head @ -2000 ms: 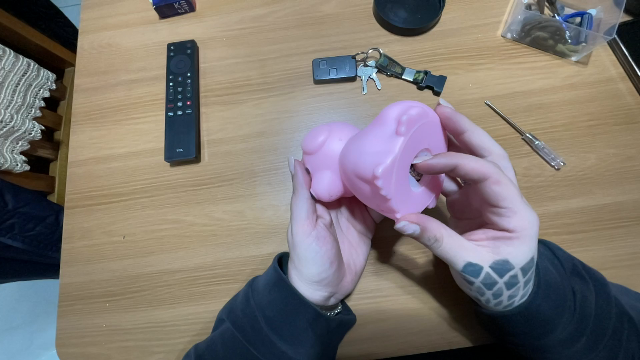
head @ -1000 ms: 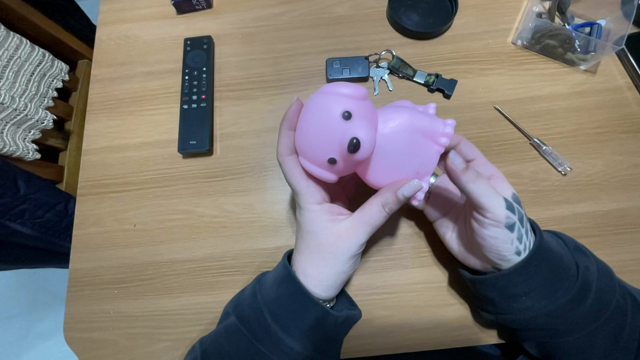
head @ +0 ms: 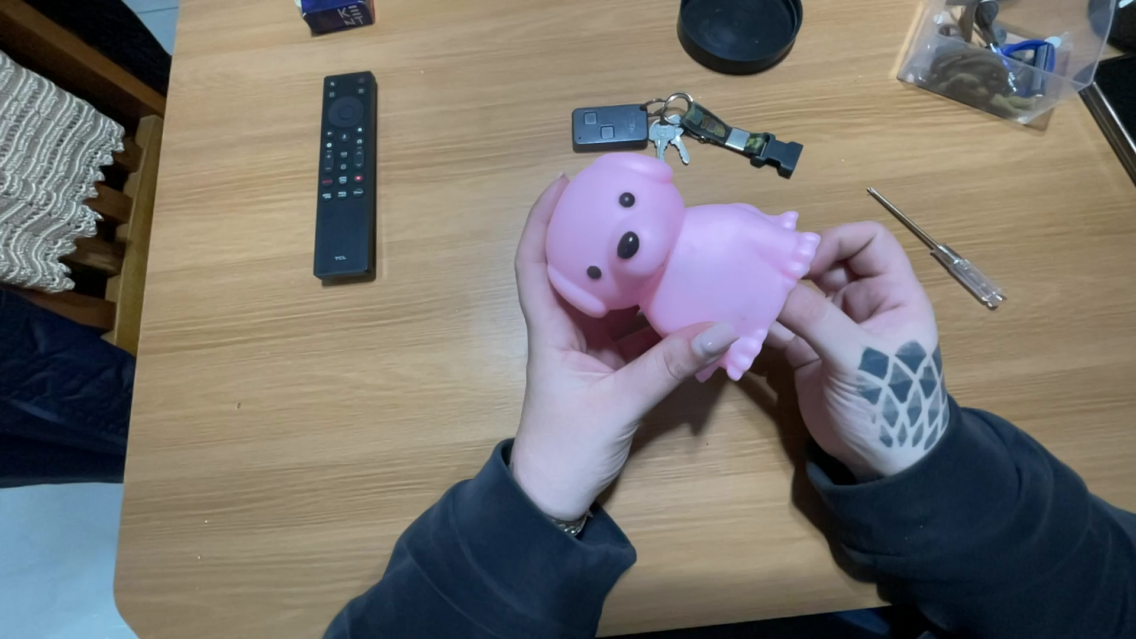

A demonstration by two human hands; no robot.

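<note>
A pink dog-shaped figure [head: 719, 266] with black eyes and nose lies tilted in my left hand [head: 590, 382], its face toward the camera. My left fingers go around the head and the thumb presses on the body. My right hand [head: 861, 346] is at the figure's base, fingers bent against or behind it; the base's underside is hidden, and so are some fingertips. A car key fob [head: 610, 128] with keys and a buckle strap [head: 741, 139] lies just beyond the head. To the right is a small screwdriver [head: 941, 251] with a clear handle.
On the wooden table [head: 266, 399] lie a black remote control [head: 345, 177] at the left, a small dark box [head: 337, 14] and a round black lid [head: 740, 31] at the far edge. A clear plastic container [head: 1007, 62] with small items stands at the far right. A chair [head: 133, 231] is at the left.
Two seconds ago the figure's base, with an opening, faced the camera and my right fingers were at that opening. The figure has been turned, and its face now shows.
</note>
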